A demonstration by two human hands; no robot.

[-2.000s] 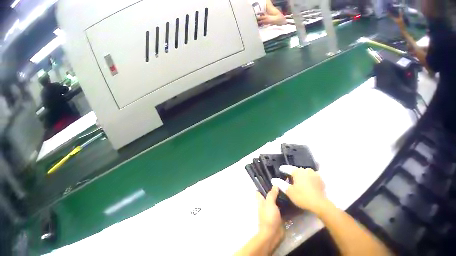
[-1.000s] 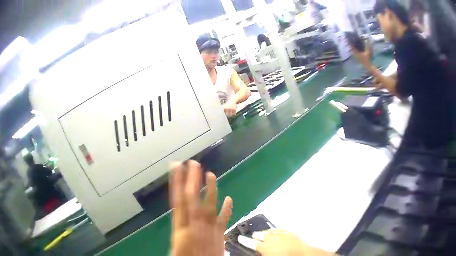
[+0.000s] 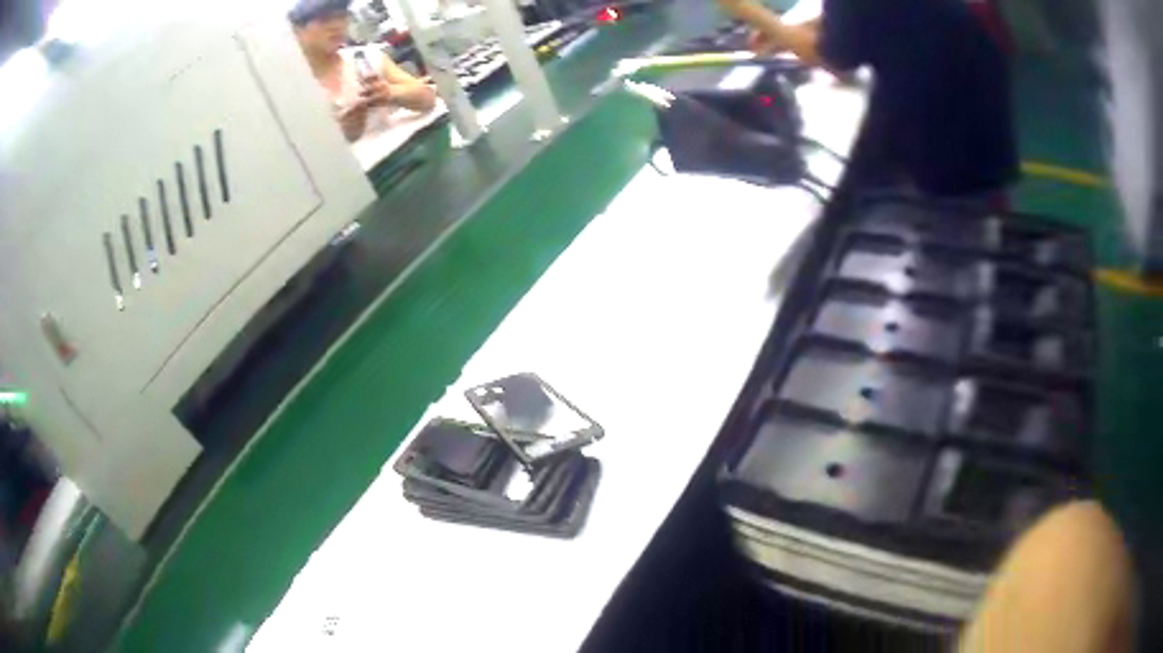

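Note:
Several black plastic housings (image 3: 504,491) lie in a pile on the white bench strip. One housing with a large window opening (image 3: 533,417) lies on top, turned at an angle to those below. No hand touches the pile. A blurred, rounded bare skin area (image 3: 1059,587), probably part of my right hand or arm, is cut off at the lower right edge, over the near corner of the black blister trays (image 3: 867,393). Its fingers cannot be made out, nor whether it holds anything. My left hand is out of the picture.
The green belt (image 3: 383,319) runs beside the white strip (image 3: 612,306). A grey-white slotted cabinet (image 3: 166,255) stands at left. A black box with cables (image 3: 727,128) is at the far end. One person (image 3: 364,96) is across the belt; another in dark clothing (image 3: 925,96) is beyond the trays.
The view has swung right to the stacked trays. Both hands have left the housings, which now lie piled on the bench. The raised hand seen one second ago is gone from view.

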